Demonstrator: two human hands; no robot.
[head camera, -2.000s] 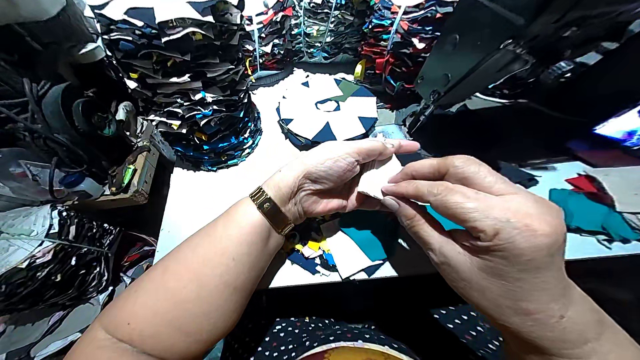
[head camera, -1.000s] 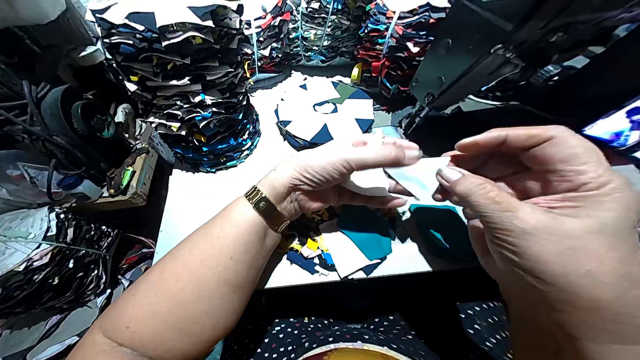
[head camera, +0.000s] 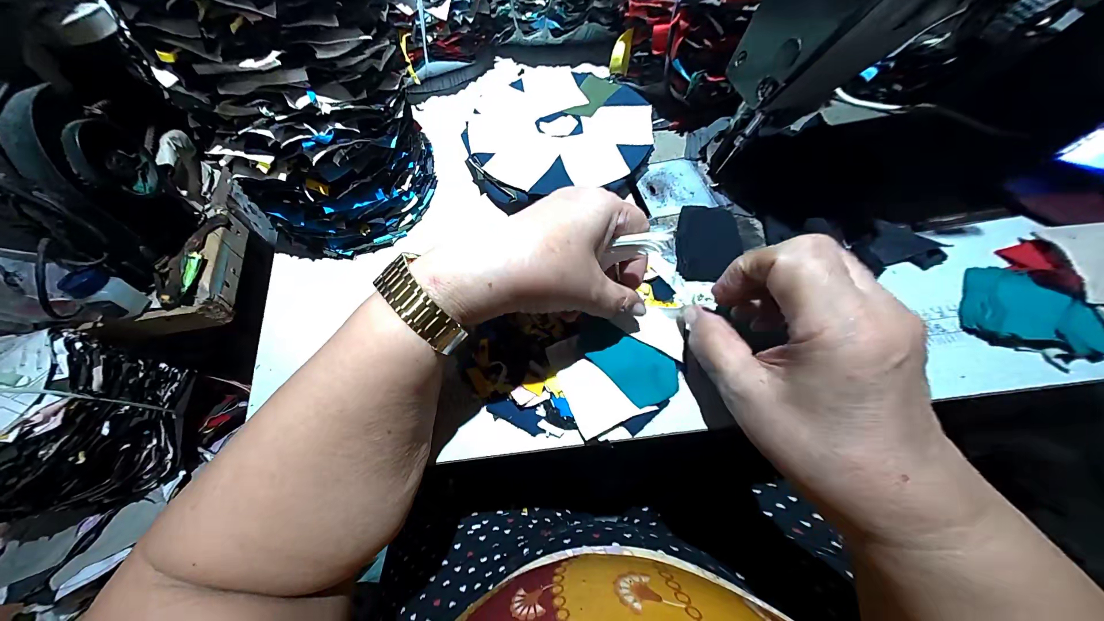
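My left hand (head camera: 561, 259), with a gold watch on its wrist, curls around a bundle of thin white fabric pieces (head camera: 634, 250) at mid-table. Close by on the right, my right hand (head camera: 802, 336) has its thumb and forefinger nearly together; whether something thin lies between them cannot be told. A black fabric piece (head camera: 709, 243) lies between and beyond the hands. Under them sits a round patchwork of white, teal (head camera: 634, 369) and dark scraps, partly hidden. Farther back rests a round stack of white and navy fabric pieces (head camera: 617, 129) with a hole in its middle.
Tall piles of dark scraps (head camera: 328, 172) stand at the back left, beside a wooden box (head camera: 224, 267). A sewing machine (head camera: 776, 60) rises at the back right. Teal (head camera: 1026, 310) and red scraps lie on the right of the white table (head camera: 345, 289).
The white piece seen between both hands earlier no longer shows there. My left hand has turned over, its back now upward, with white pieces in its curled fingers. A black piece now shows beyond the hands.
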